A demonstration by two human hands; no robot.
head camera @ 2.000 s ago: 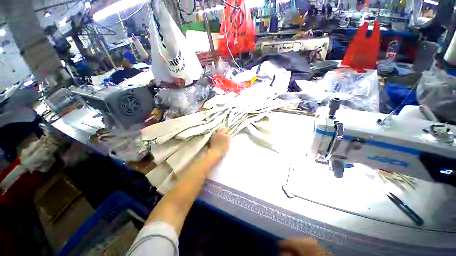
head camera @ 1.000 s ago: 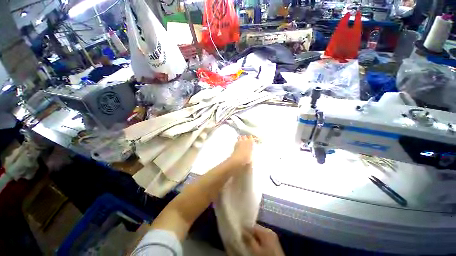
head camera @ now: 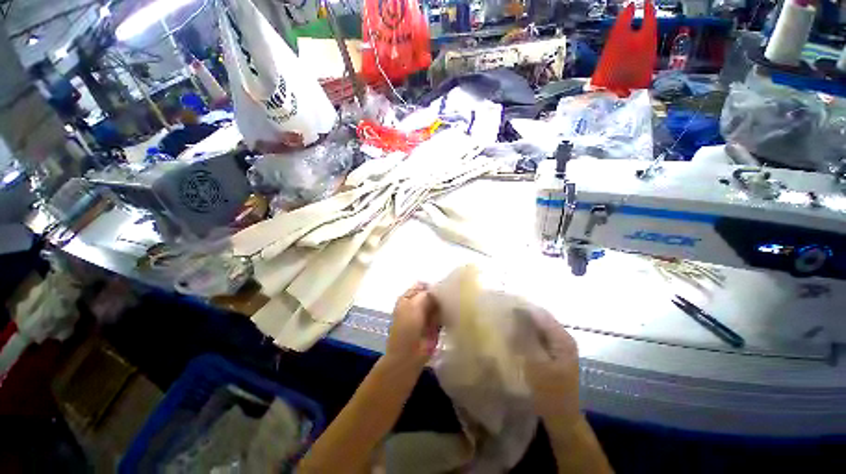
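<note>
A cream cloth piece (head camera: 482,356) hangs between my hands over the table's front edge, partly blurred. My left hand (head camera: 415,324) grips its left side. My right hand (head camera: 549,359) grips its right side; its fingertips are partly hidden by the cloth. A fanned stack of cream cut pieces (head camera: 320,250) lies on the white table to the left, some ends over the front edge. The sewing machine (head camera: 663,222), with a blue stripe and "JACK" lettering, stands at right. Its presser foot area (head camera: 577,257) is beyond my right hand, apart from the cloth.
Dark snips (head camera: 708,321) lie right of the needle, in front of thin tan strips (head camera: 685,270). A blue crate (head camera: 153,418) with cloth is at low left. Clear bags, a hanging white bag (head camera: 274,88), red bags and a grey vented housing (head camera: 199,193) stand behind.
My left hand has moved back from the stack side towards the front edge. My right hand has risen from the lower edge, and the cloth is now spread between both hands. The view has shifted slightly.
</note>
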